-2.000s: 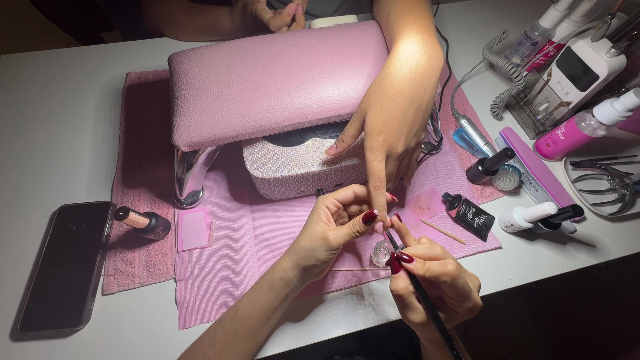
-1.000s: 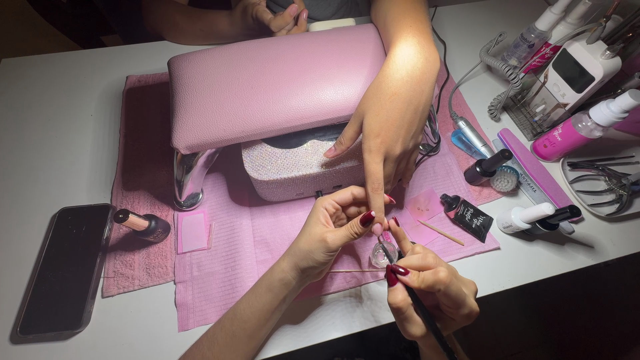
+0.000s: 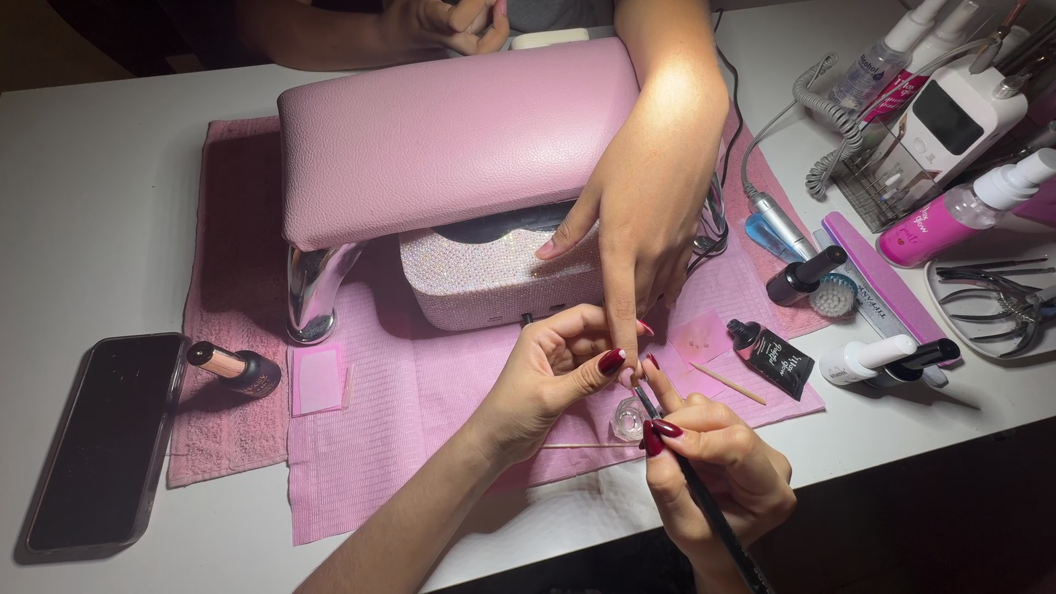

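My left hand (image 3: 549,375) grips the fingertip of another person's hand (image 3: 652,190), which reaches down over a pink padded armrest (image 3: 454,132). A thin black-handled nail brush (image 3: 701,495) is in my right hand (image 3: 722,470); its tip is at that person's fingernail. Beneath the fingertip stands a small clear glass dish (image 3: 629,419). To the right of it lie a black tube (image 3: 774,360), a wooden stick (image 3: 726,382) and a pink translucent sheet (image 3: 697,340). A rhinestone-covered nail lamp (image 3: 495,280) sits below the armrest.
A phone (image 3: 103,441) and a dark polish bottle (image 3: 239,371) lie at the left. At the right are a nail drill handpiece (image 3: 780,223), a pink nail file (image 3: 891,285), a white polish bottle (image 3: 866,359), a spray bottle (image 3: 940,223) and a tray of nippers (image 3: 1002,309).
From two seconds to one second ago, the brush tip moved down to the glass dish area; now it is back up at the fingernail. My left hand keeps its hold on the finger.
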